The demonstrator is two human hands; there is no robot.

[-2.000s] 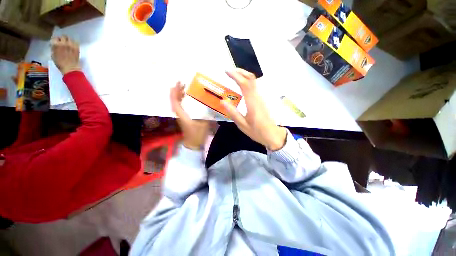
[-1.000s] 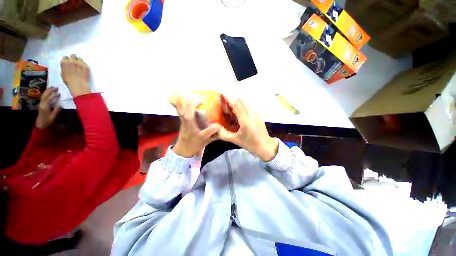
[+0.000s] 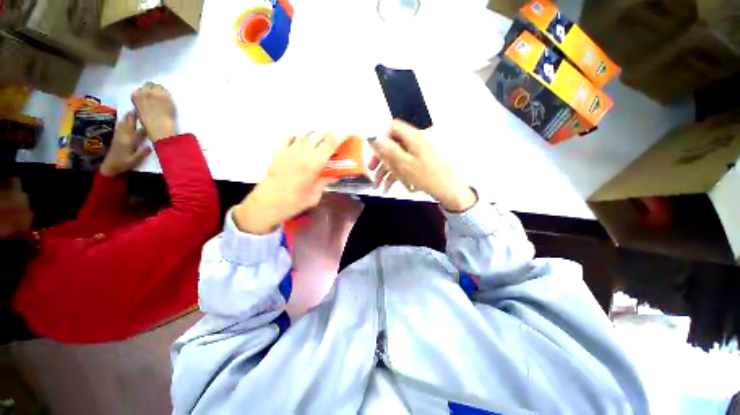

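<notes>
An orange product box (image 3: pixel 347 158) is at the table's near edge in front of me, partly hidden by my hands. My left hand (image 3: pixel 296 178) is wrapped over its left side and holds it. My right hand (image 3: pixel 412 164) is at the box's right end with fingers bent; whether it touches the box is not clear. A black phone (image 3: pixel 403 97) lies on the white table just beyond my right hand.
Two orange and black product boxes (image 3: pixel 552 85) stand at the right. An open brown carton (image 3: pixel 669 186) is at the far right. A tape dispenser (image 3: pixel 264 31) and a clear ring (image 3: pixel 397 8) lie at the back. A person in red sleeves (image 3: pixel 191 174) sits at left near another product box (image 3: pixel 86 134).
The box was lifted and tilted between both hands; it is now lower, at the table edge. My left hand has moved over its left side. The other person's hands have come together.
</notes>
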